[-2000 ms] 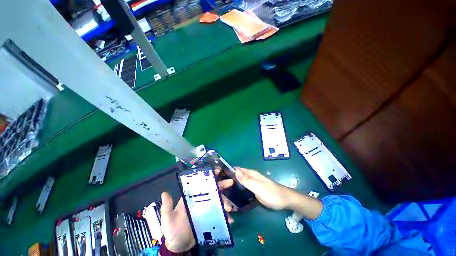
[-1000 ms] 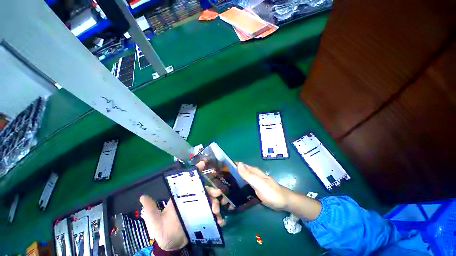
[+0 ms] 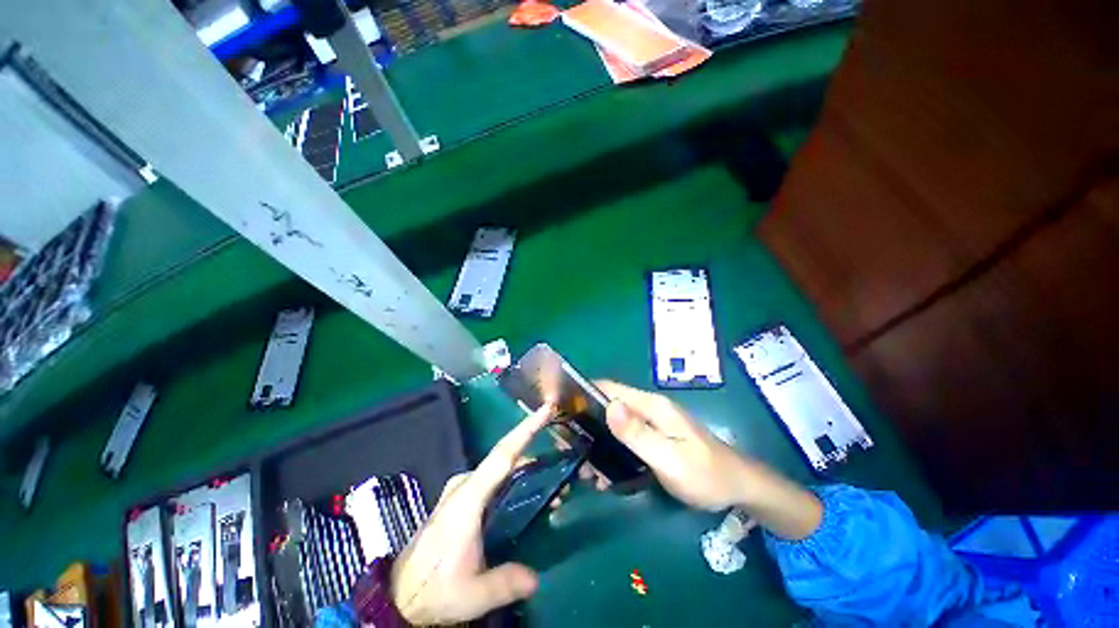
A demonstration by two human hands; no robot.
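Observation:
My right hand (image 3: 681,448) grips a glossy black screen assembly (image 3: 571,411) by its right edge, tilted, with reflections on its face. My left hand (image 3: 460,558) is palm down at its left, a finger reaching to the lower left edge of the glass. A second dark phone-sized slab (image 3: 528,501) is tilted under my left hand, held by its fingers, which are partly hidden. White-backed units (image 3: 684,329) with black borders lie singly on the green surface, two at the right and several at the left.
A black parts tray (image 3: 368,444) at lower left holds silver parts, flat and on edge. A white post (image 3: 307,221) slants down to just beyond my hands. A brown panel (image 3: 969,245) and blue basket (image 3: 1031,552) are right. A white lump (image 3: 724,548) lies by my right forearm.
The slab in my left hand has turned from white back to dark face. My left hand has moved up onto the glossy screen's edge. The left units have moved up and right along the surface.

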